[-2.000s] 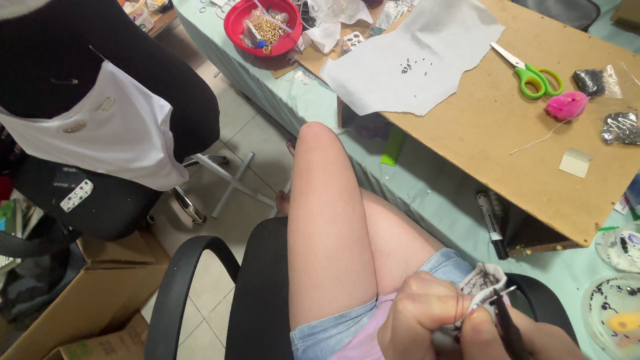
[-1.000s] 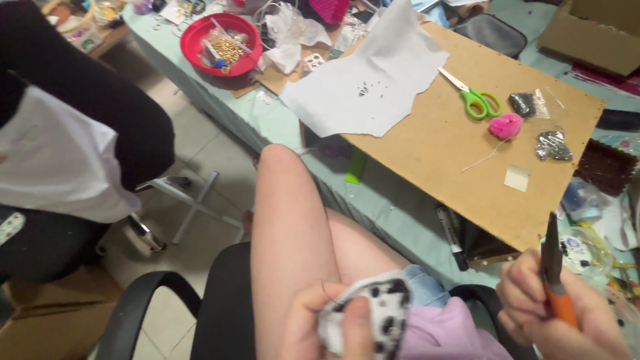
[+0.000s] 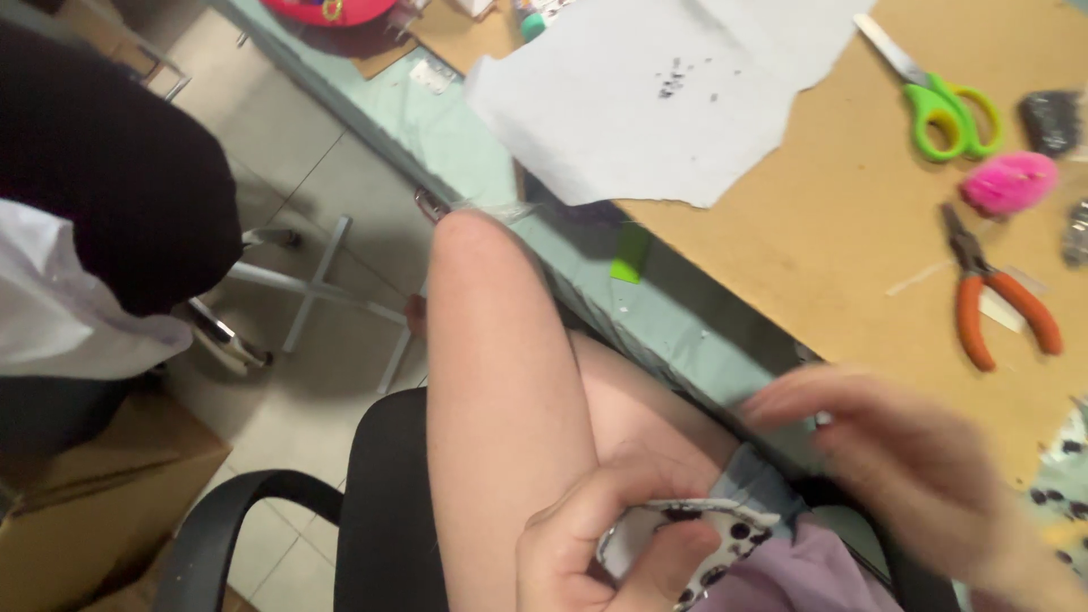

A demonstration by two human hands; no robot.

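Observation:
My left hand (image 3: 612, 544) grips a small white piece with black round beads or spots (image 3: 738, 544) above my lap, thumb on its face. My right hand (image 3: 909, 459) is blurred and raised beside the board's near edge, its fingers curved apart; nothing clear shows between them. Orange-handled pliers (image 3: 973, 259) lie on the brown board (image 3: 807, 246), above my right hand. Near the pliers are a pink fuzzy ball (image 3: 1010, 184) and green-handled scissors (image 3: 952, 115). A pale cloth sheet (image 3: 612, 110) bears a scatter of small black bits (image 3: 671, 81).
Part of a red bowl (image 3: 340, 10) shows at the top. Small dark-filled packets (image 3: 1051, 123) lie at the board's right side. A black chair armrest (image 3: 212, 518) is at my left, with a cardboard box (image 3: 102, 501) beyond it and white cloth (image 3: 68, 297) over dark material.
The pliers, in my right hand one second ago, now lie on the board, and that hand has let them go. The spotted piece remains in my left hand. The view has moved closer.

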